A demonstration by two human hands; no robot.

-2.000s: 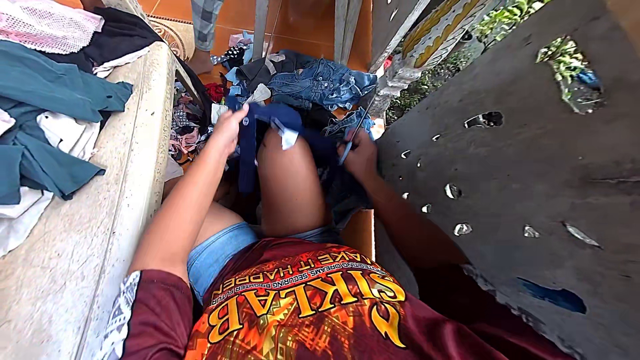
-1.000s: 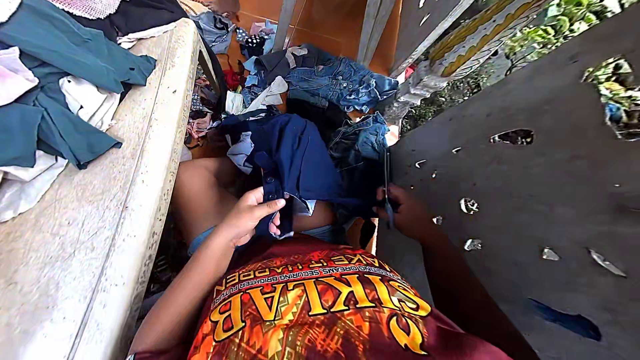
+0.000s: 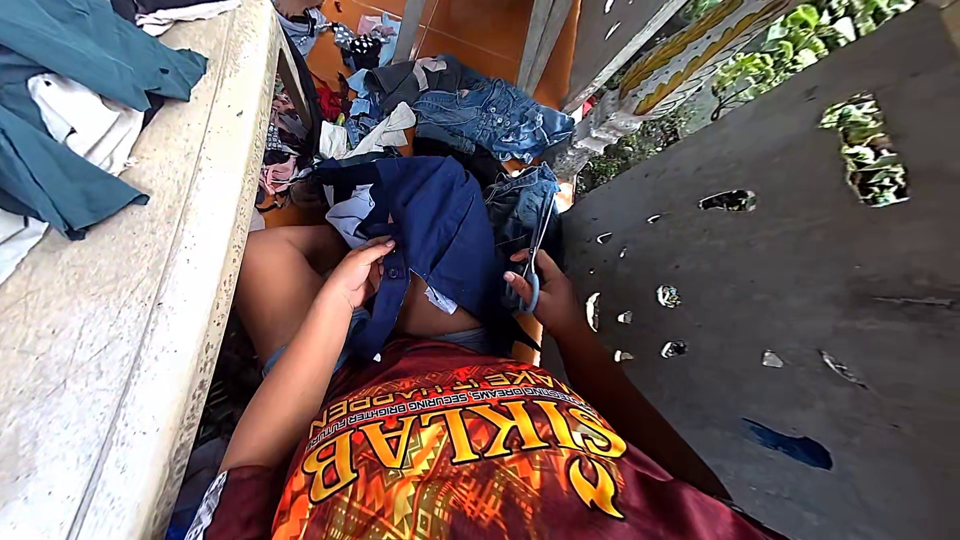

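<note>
A dark navy cloth garment (image 3: 442,217) with buttons and a pale lining lies across my lap and thigh. My left hand (image 3: 364,274) pinches its buttoned strip between thumb and fingers. To the right of the cloth, my right hand (image 3: 546,291) grips a pair of scissors (image 3: 534,281) by the blue-grey handle, blades pointing up and away from me. The blades look close together and rest in front of blue denim (image 3: 525,195). Part of the navy cloth hangs down near my right hand, its edge in shadow.
A worn white plastic table (image 3: 187,247) on the left bears green (image 3: 75,52) and white cloth pieces. Denim garments (image 3: 495,116) and mixed scraps (image 3: 360,112) lie on the orange tiled floor (image 3: 472,37). A grey panel with holes (image 3: 787,277) stands close on the right.
The navy cloth, bunched over my thigh two seconds ago, now spreads wider across my lap. Both hands are nearer my body than they were then. The view has shifted.
</note>
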